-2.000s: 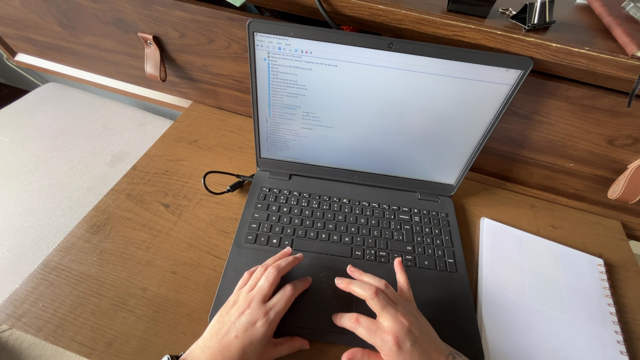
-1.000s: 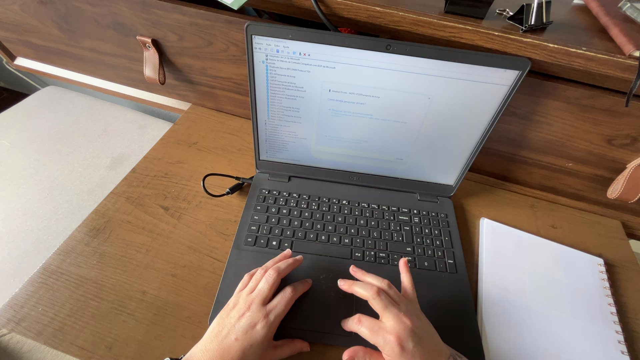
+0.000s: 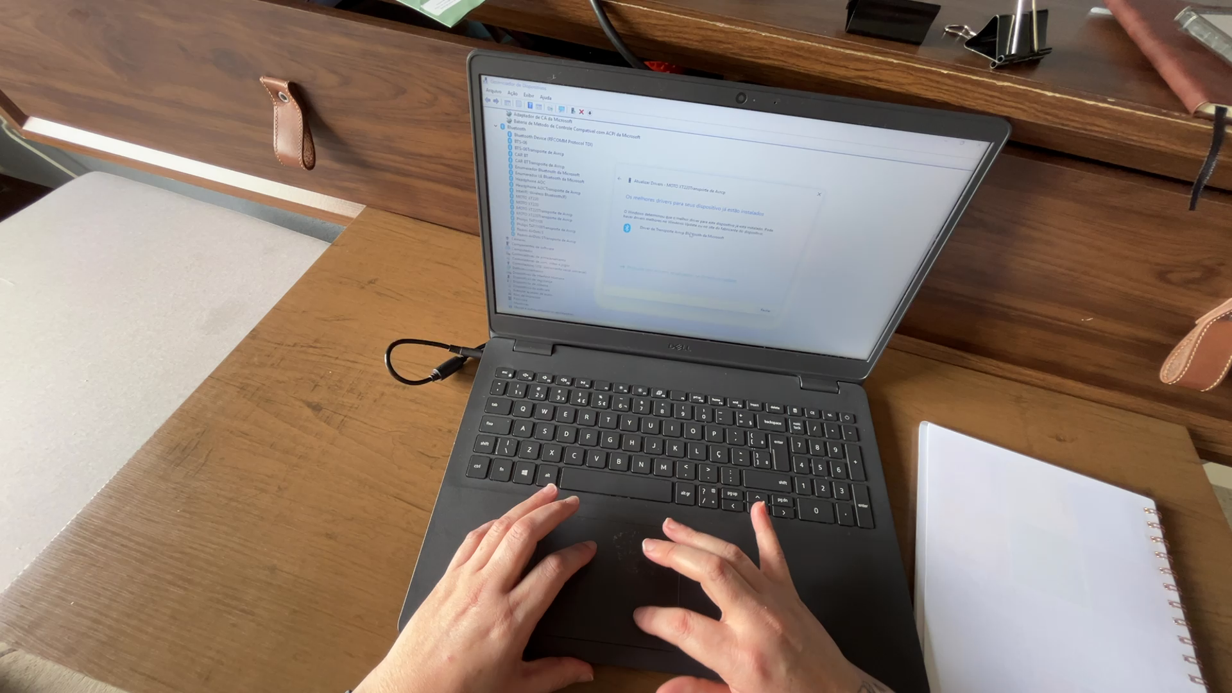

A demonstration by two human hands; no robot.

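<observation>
A dark Dell laptop [image 3: 606,351] stands unfolded on the wooden desk, its screen [image 3: 731,221] lit with a device list and a dialog window. My left hand [image 3: 491,587] rests on the palm rest left of the touchpad, fingers apart and holding nothing, fingertips just below the keyboard [image 3: 654,443]. Over the right part of the touchpad [image 3: 616,587] is my right hand [image 3: 741,597], its fingers spread and empty; whether a fingertip touches the pad I cannot tell. A black cable [image 3: 409,361] is plugged into the laptop's left side.
A spiral notebook [image 3: 1039,568] lies right of the laptop. Behind are wooden drawer fronts [image 3: 385,125] with leather pulls [image 3: 292,125]. Black binder clips [image 3: 1011,40] and a brown leather item [image 3: 1165,58] sit on the raised shelf. A pale grey surface [image 3: 125,318] is at the left.
On the screen, a dialog window has appeared over the list since two seconds ago, and its content has since changed. Both hands stay nearly where they were, with small finger movements of the right hand.
</observation>
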